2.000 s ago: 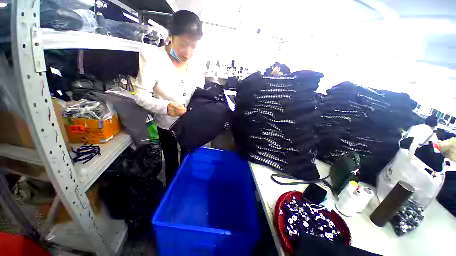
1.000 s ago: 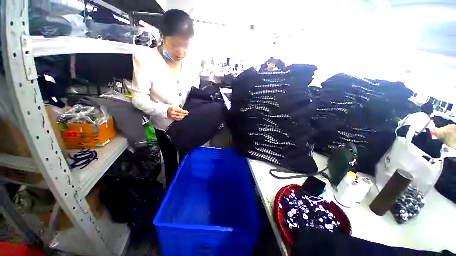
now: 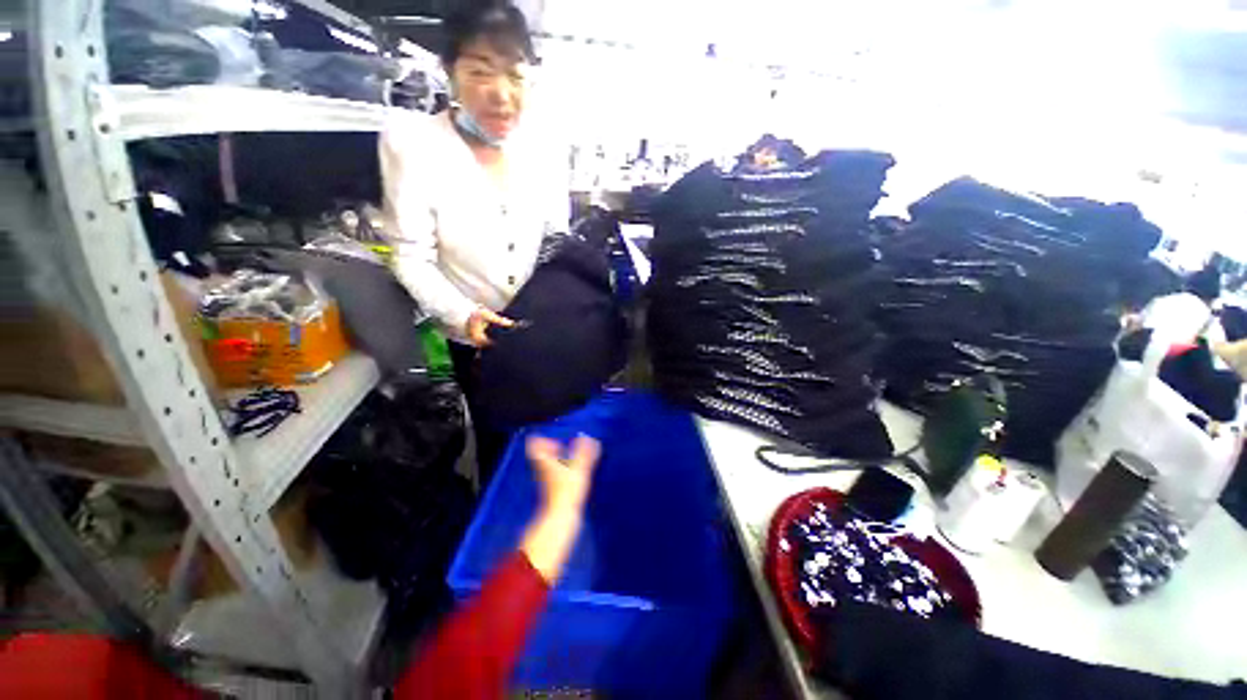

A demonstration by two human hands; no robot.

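My left hand (image 3: 558,499), blurred, reaches forward over the blue bin (image 3: 636,527) from a red sleeve. Its fingers are apart and it holds nothing visible. My right hand is out of the picture. The round red tray (image 3: 790,602) of small black and white rounds stands at the table's left edge. A dark garment (image 3: 944,656) lies on the table at the bottom edge and covers the tray's near side.
A person in a white top (image 3: 472,219) stands behind the bin, holding a dark garment (image 3: 561,335). Metal shelving (image 3: 123,260) stands left. Tall jacket stacks (image 3: 766,301), a phone (image 3: 879,494), a dark flask (image 3: 1095,514) and a white bag (image 3: 1162,438) are on the table (image 3: 732,472).
My left hand and red sleeve have come into view over the bin. The person has raised their head and lowered the hand at the garment a little. The view has shifted slightly.
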